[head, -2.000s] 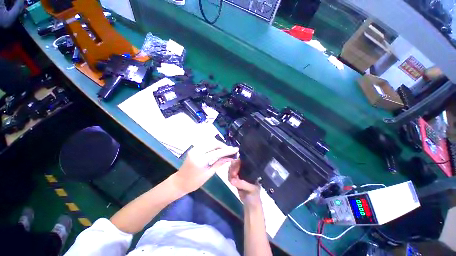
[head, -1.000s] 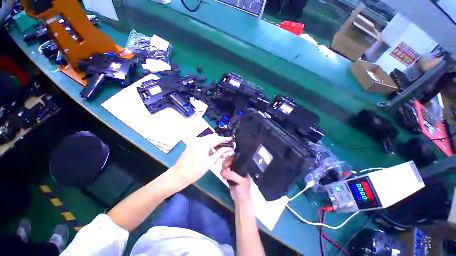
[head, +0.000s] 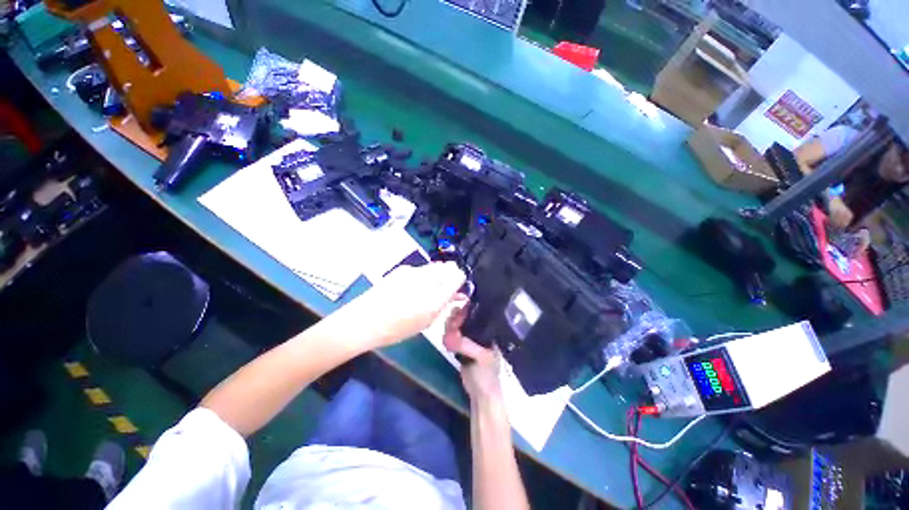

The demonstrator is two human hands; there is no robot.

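Observation:
A large black flat-bodied housing (head: 563,299) with a pale label lies tilted on the bench in front of me. My right hand (head: 472,351) grips its near left corner, with thumb and fingers bent at the edge. My left hand (head: 439,287) is at the housing's left end, beside the right fingers. Its fingers are bent together, and whether they pinch a small part is hidden. White sheets (head: 289,224) lie under and left of the housing, with a small dark pad (head: 411,261) beside my left fingers.
Black handheld units (head: 334,179) and small black parts lie behind and left. An orange stand (head: 154,60) is at far left. A power supply (head: 733,379) with red and white leads stands right. A stool (head: 148,307) is below the bench. Another person's hands (head: 835,204) show far right.
My left hand has moved in over the housing's end, its fingertips now more hidden. My right hand keeps its hold. The view has shifted a little, and another person's hands now show at far right.

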